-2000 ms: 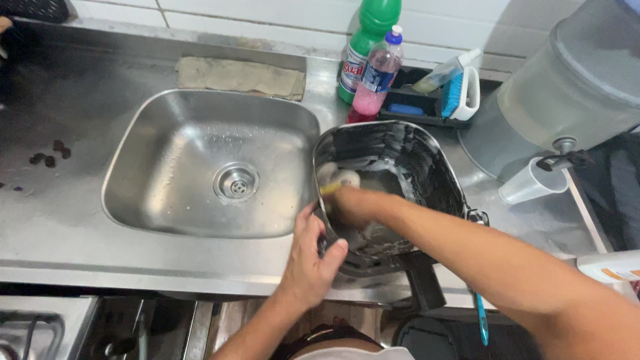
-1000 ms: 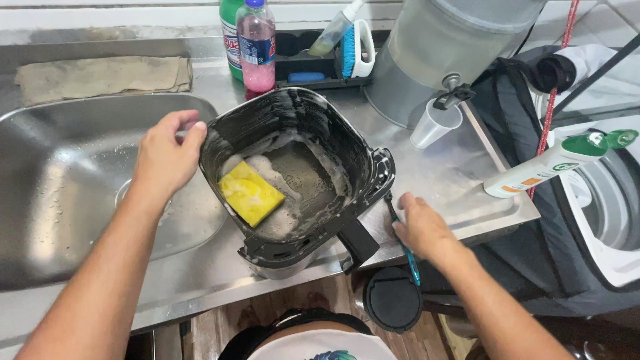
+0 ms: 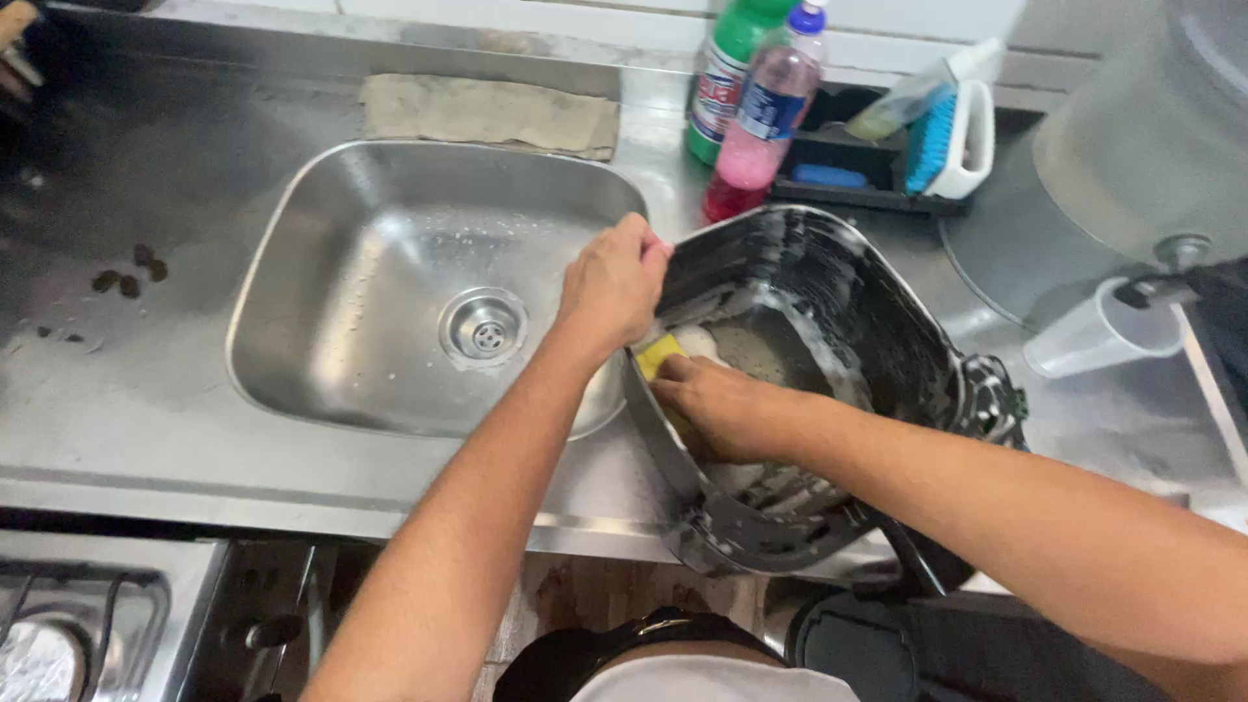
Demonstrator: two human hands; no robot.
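Observation:
A black air fryer basket (image 3: 829, 283) with soap suds inside stands on the steel counter, right of the sink. My left hand (image 3: 616, 283) grips its upper left rim. Inside the basket, my right hand (image 3: 721, 405) holds a yellow sponge (image 3: 658, 356) against the left inner wall; part of the sponge is hidden by the fingers. The basket's black handle (image 3: 912, 551) points toward my body, partly beneath my right forearm.
The steel sink (image 3: 390, 292) lies left, a folded cloth (image 3: 492, 115) behind it. Behind the basket stand a green bottle (image 3: 720, 93), a pink-liquid bottle (image 3: 765, 117) and a black caddy with a blue-bristled brush (image 3: 936, 141). A plastic cup (image 3: 1102, 331) is at right, by a large grey container (image 3: 1063, 185).
My right hand has come from outside the basket, at its right, to the sponge inside and taken hold of it. My left hand remains at the left rim. The view has swung left.

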